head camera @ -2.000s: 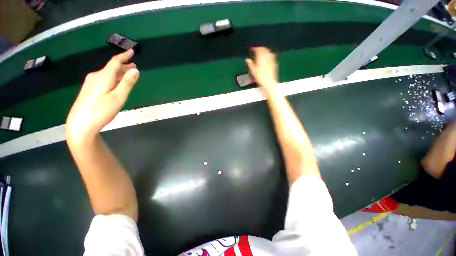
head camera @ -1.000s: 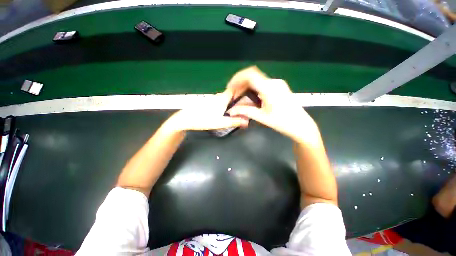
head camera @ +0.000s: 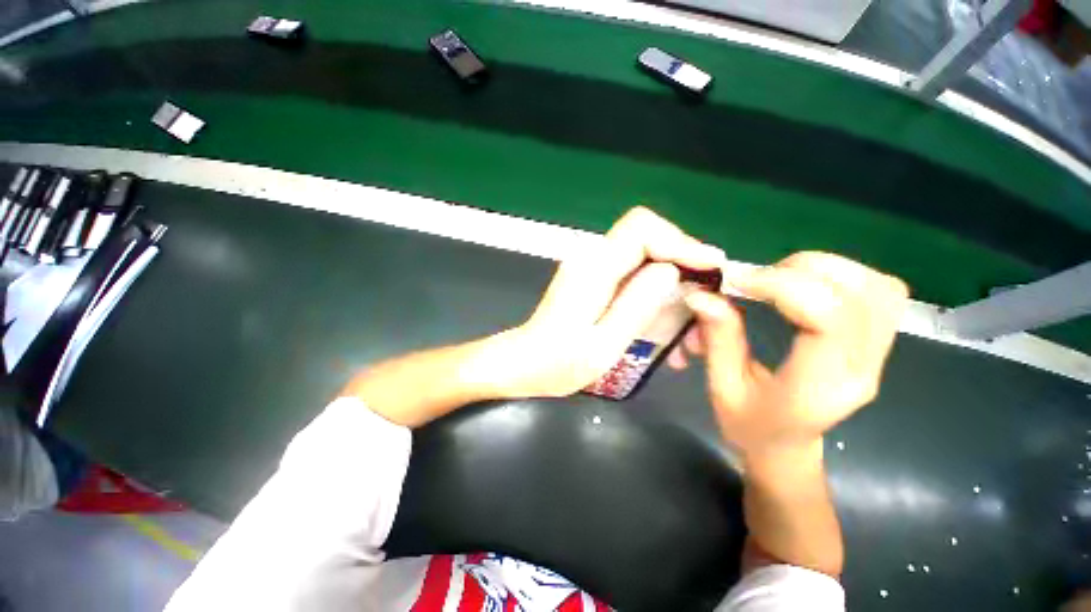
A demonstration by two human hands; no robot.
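Observation:
A black phone-shaped unit (head camera: pixel 642 350) with a pale face, a blue band and a red-and-white patterned lower part is held tilted above the bench. My left hand (head camera: pixel 598 317) grips it along its side, with the fingers curled over its upper part. My right hand (head camera: pixel 802 347) is at the unit's top end. Its thumb and fingertips touch the black top corner; whether they pinch something small there cannot be seen. Part of the unit's face and its back are hidden by my fingers.
Several phone-shaped units, one a dark unit (head camera: pixel 457 56), lie on the green belt (head camera: pixel 359 132) beyond the white edge strip (head camera: pixel 395 212). More black units and long thin strips (head camera: pixel 102 311) lie on the bench at far left. White specks dot the bench at right, near a grey post (head camera: pixel 1029 306).
The view has swung left. The hands, earlier apart with the right at a unit on the belt, came together around that unit. It is now tilted with its face showing, the right fingers at its top.

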